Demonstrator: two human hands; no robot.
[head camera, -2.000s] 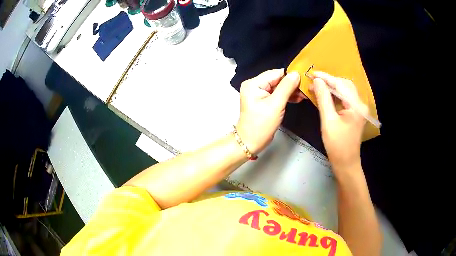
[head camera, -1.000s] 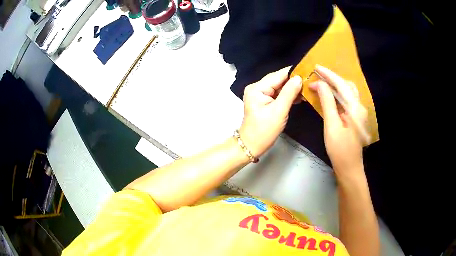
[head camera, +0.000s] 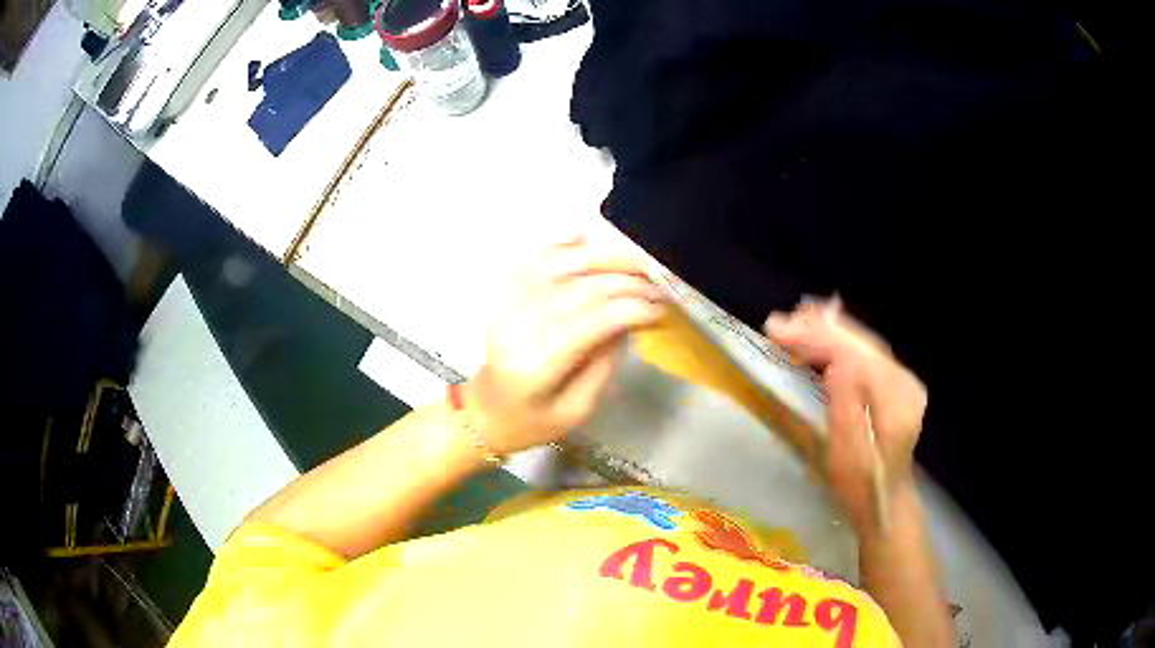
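Note:
My left hand (head camera: 564, 348), blurred, is closed on one end of the yellow template (head camera: 716, 367) over the table's front edge. The template is blurred and seen nearly edge-on, slanting down toward my right wrist. My right hand (head camera: 861, 380) is to the right, its fingers curled around the thin pale marking pen (head camera: 874, 462), which is blurred and partly hidden by the hand. The dark garment pieces (head camera: 861, 139) lie heaped across the right side, beyond my hands. I cannot tell whether a cloth piece is held with the template.
A glass jar (head camera: 446, 66) with a dark red lid stands at the back of the white table (head camera: 431, 190), beside a dark bottle or spool (head camera: 494, 38). A dark blue scrap (head camera: 300, 95) lies to their left. A brown strip (head camera: 348, 174) crosses the table.
My left hand has drawn the template off the dark cloth, down and to the left toward my body. My right hand has moved lower, away from the template's marks, with the pen still in it.

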